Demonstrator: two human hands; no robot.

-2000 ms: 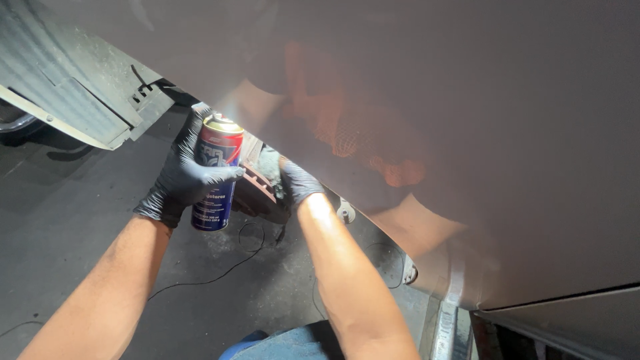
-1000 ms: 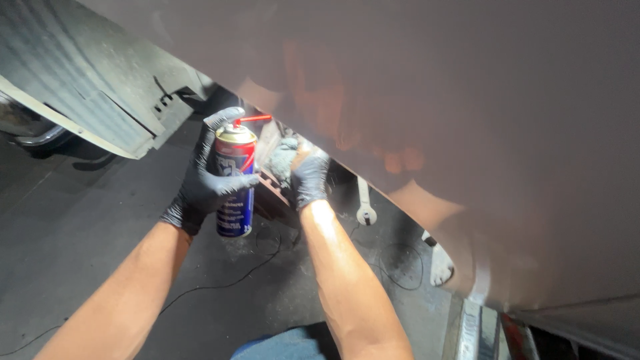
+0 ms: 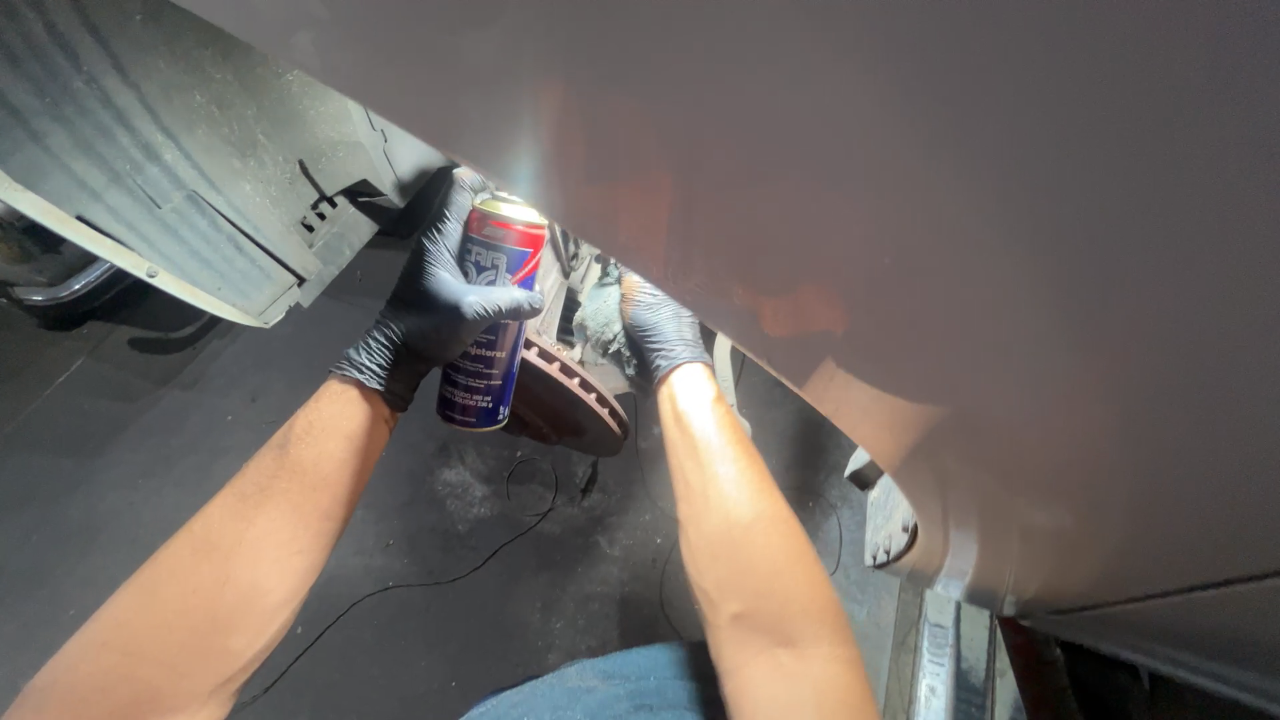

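My left hand (image 3: 430, 290), in a black glove, is wrapped around a red and blue aerosol can (image 3: 487, 330), with its top near the car fender's lower edge. The can stands nearly upright, and the fender hides its nozzle. My right hand (image 3: 662, 325), also gloved, reaches under the fender edge and holds a grey-green cloth (image 3: 603, 315) against parts of the wheel hub area. A rusty vented brake disc (image 3: 570, 398) sits below and between the hands, partly behind the can. The fingertips of my right hand are partly hidden.
The car's fender panel (image 3: 850, 200) covers the upper right. A grey wheel-arch liner (image 3: 190, 170) hangs at the upper left. On the dark floor a thin black cable (image 3: 400, 583) runs in a curve. A metal lift arm or rail (image 3: 938, 650) stands at the lower right.
The can's nozzle and red straw, seen one second ago, are now hidden behind the fender edge. My left hand keeps the can, my right the cloth. The view has shifted.
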